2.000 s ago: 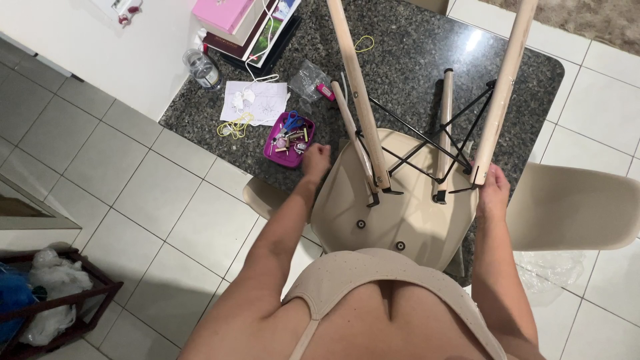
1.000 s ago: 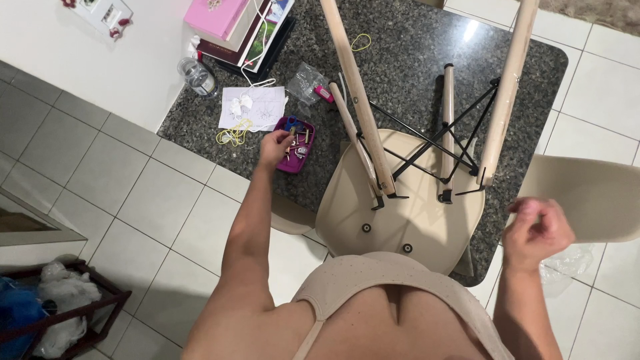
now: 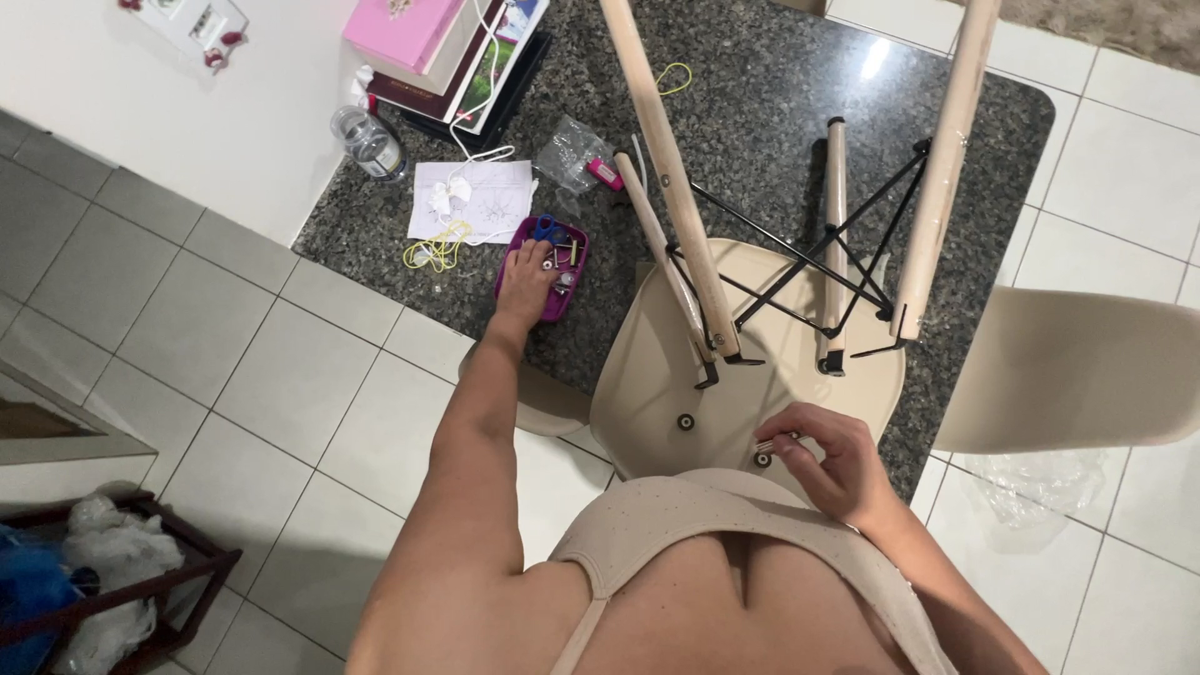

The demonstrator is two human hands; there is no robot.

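An upturned beige plastic chair seat [image 3: 656,375] lies on the granite table, with wooden legs [image 3: 677,187] and black metal cross braces [image 3: 773,246] standing on its underside. My left hand [image 3: 528,281] reaches into a purple plastic tray [image 3: 583,258] of small hardware and blue-handled scissors [image 3: 546,228]; its fingertips touch the contents, and whether they grip a piece cannot be told. Over the near part of the seat, my right hand [image 3: 825,459] pinches a small metal piece, perhaps a screw [image 3: 776,444], close to a round black mount [image 3: 762,460]. Another such mount [image 3: 686,422] is farther left.
On the granite table [image 3: 750,94] are a paper sheet [image 3: 502,187], yellow cord [image 3: 436,248], a plastic bag [image 3: 570,155], a pink object [image 3: 605,173], a clear bottle [image 3: 370,145] and stacked books with a pink box [image 3: 408,33]. Another beige chair [image 3: 1078,366] stands at right.
My left hand has moved from beside the tray into it. My right hand has left the chair leg's foot, swung out to the right, and come back over the near part of the seat.
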